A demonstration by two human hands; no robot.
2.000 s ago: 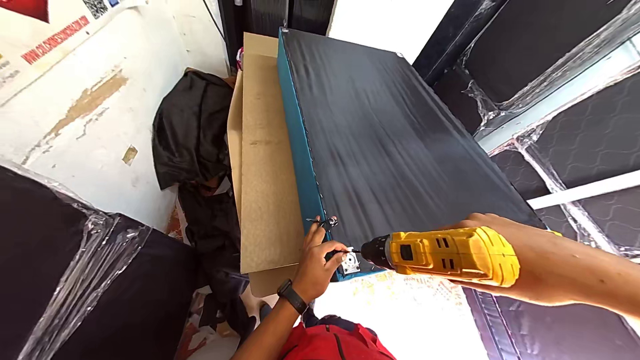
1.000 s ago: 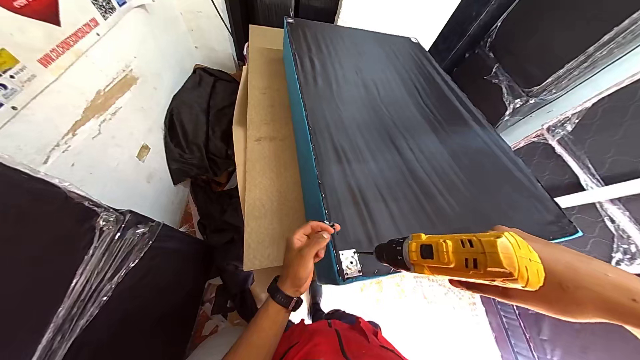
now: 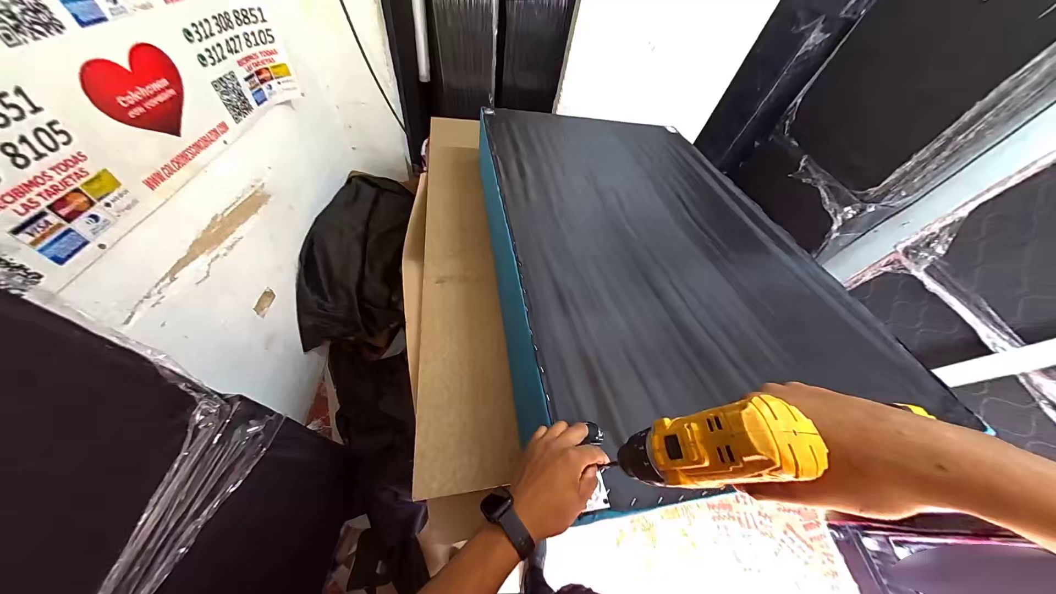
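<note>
My right hand (image 3: 804, 450) grips a yellow and black cordless drill (image 3: 730, 445), its chuck and bit pointing left. At the near left corner of a teal box-like base covered with black fabric (image 3: 643, 272), my left hand (image 3: 561, 474), wearing a black watch, has its fingertips around the tip of the bit. A small dark round part (image 3: 592, 434) shows at those fingers; what exactly they hold is partly hidden. Below them a white metal plate (image 3: 598, 497) lies on the corner, mostly covered by the hand.
Cardboard (image 3: 462, 330) stands along the base's left side, with a black cloth or bag (image 3: 355, 256) beyond it. Plastic-wrapped dark pieces stand at the lower left (image 3: 124, 462) and at the right (image 3: 907, 107). A white wall (image 3: 247, 272) with posters borders the left.
My left hand has moved over the corner plate, which showed uncovered one second ago, and its fingers have come to the bit. The drill stays in my right hand. The view has tilted somewhat.
</note>
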